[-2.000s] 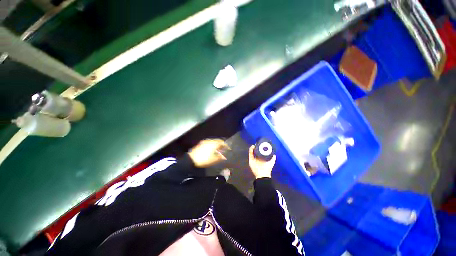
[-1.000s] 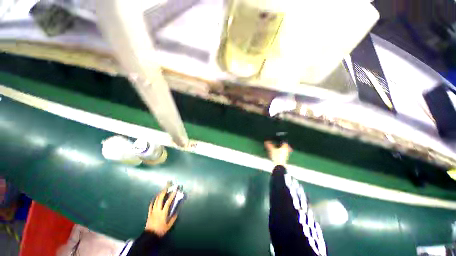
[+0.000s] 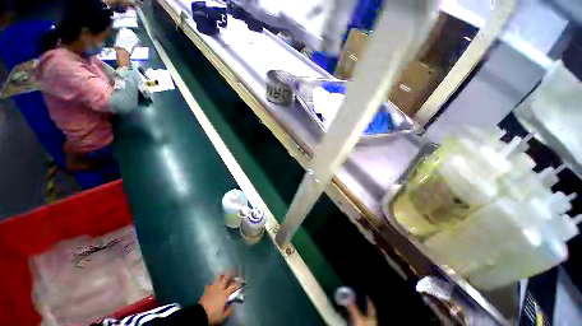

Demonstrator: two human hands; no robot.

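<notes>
My left hand is at the bottom, low over the green bench, with its fingers on a small silvery object that is too blurred to name. My right hand is at the bottom edge, partly cut off and blurred, over the dark conveyor side past the pale rail. Its fingers are against a dark unit with a pale round ring face. The body of the unit hardly shows against the dark belt.
Two solvent bottles stand by the metal post. A red bin with a pale lining is at left. A person in pink works farther up the bench. The shelf holds a metal tray, a can and large yellowish bottles.
The view has swung from the blue bin to the bench, then left along the line. My right hand has gone from beside the blue bin to over the conveyor. My left hand has come onto the silvery object.
</notes>
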